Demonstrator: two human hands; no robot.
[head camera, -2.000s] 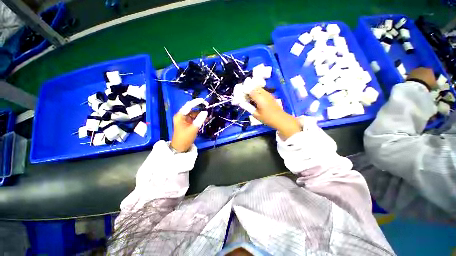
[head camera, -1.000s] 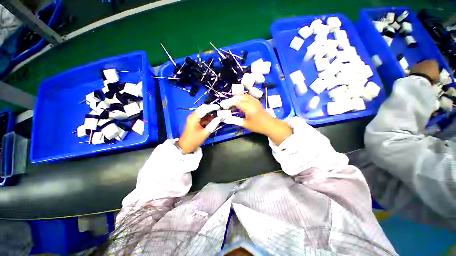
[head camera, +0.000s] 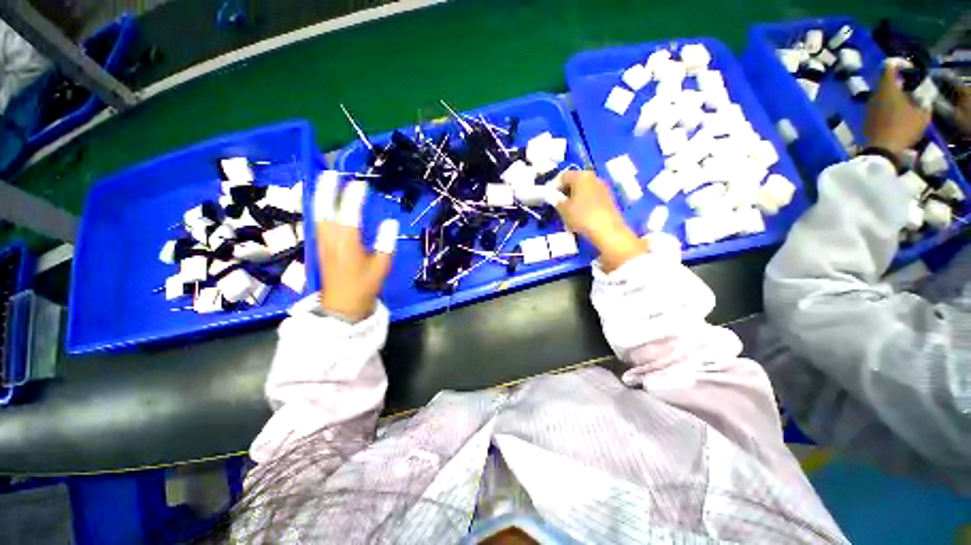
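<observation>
My left hand (head camera: 349, 250), with white coverings on its fingertips, is over the gap between the left tray (head camera: 122, 245) and the centre tray (head camera: 402, 290). Its fingers are apart and nothing shows in it. My right hand (head camera: 594, 216) is at the right end of the centre tray, its fingertips at the white covers (head camera: 527, 190); whether it grips one is unclear. Black stemmed inserts (head camera: 453, 176) lie tangled in the centre tray. Fitted white-and-black pieces (head camera: 243, 247) are heaped in the left tray.
The right tray (head camera: 609, 133) holds loose white covers (head camera: 708, 144). A neighbour's hand (head camera: 897, 115) is over another blue tray (head camera: 758, 40) at far right. The dark rounded bench edge (head camera: 468, 357) runs in front, and the green belt (head camera: 468, 64) lies behind the trays.
My hands were together over the centre tray and are now apart. My left hand moved left and opened. My right hand moved right and slightly up to the white covers.
</observation>
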